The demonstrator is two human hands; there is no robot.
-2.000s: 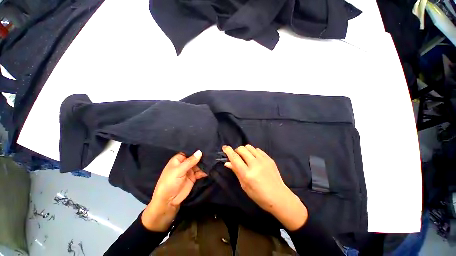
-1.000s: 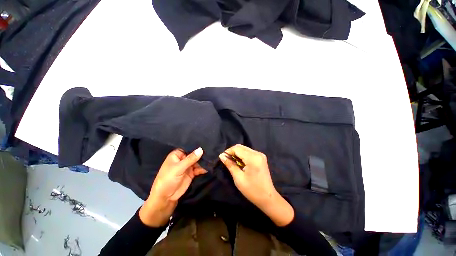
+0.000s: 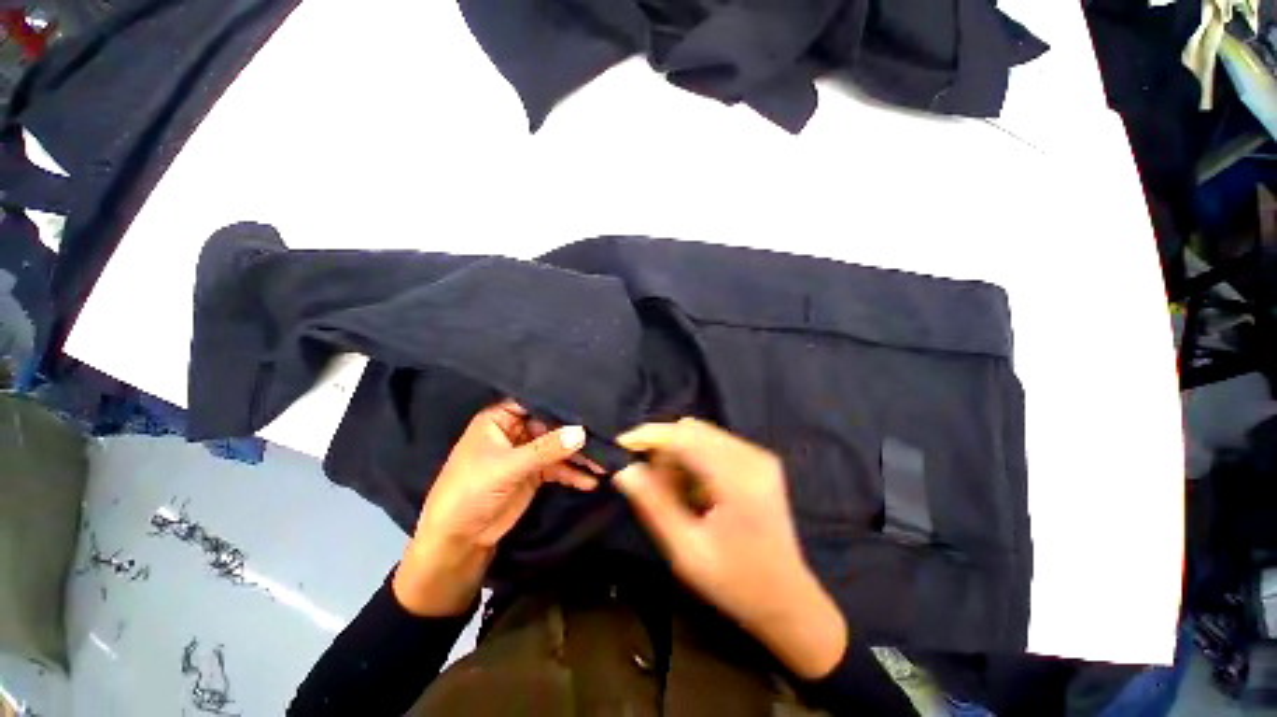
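A black garment (image 3: 798, 406) lies on the white tabletop nearest me, with a sleeve (image 3: 462, 315) laid out to the left and its cuff (image 3: 231, 357) at the far left end. A dark care label (image 3: 906, 488) lies on the right part of the garment. My left hand (image 3: 493, 483) pinches the cloth near the middle of the garment between thumb and fingers. My right hand (image 3: 721, 525) is blurred, its thumb and forefinger closed on the cloth just right of my left fingertips. The snips cannot be made out; the inside of the right hand is dark and blurred.
A crumpled black garment pile (image 3: 784, 56) lies at the far side of the white tabletop (image 3: 420, 182). More dark cloth (image 3: 133, 112) hangs along the left edge. Cut thread scraps (image 3: 203, 544) lie on a grey surface at lower left. Mixed clothes crowd the right side.
My right hand has turned, and the yellow snips seen in it a second ago no longer show. My left hand keeps its pinch. The whole view has shifted slightly, with the garment appearing further right.
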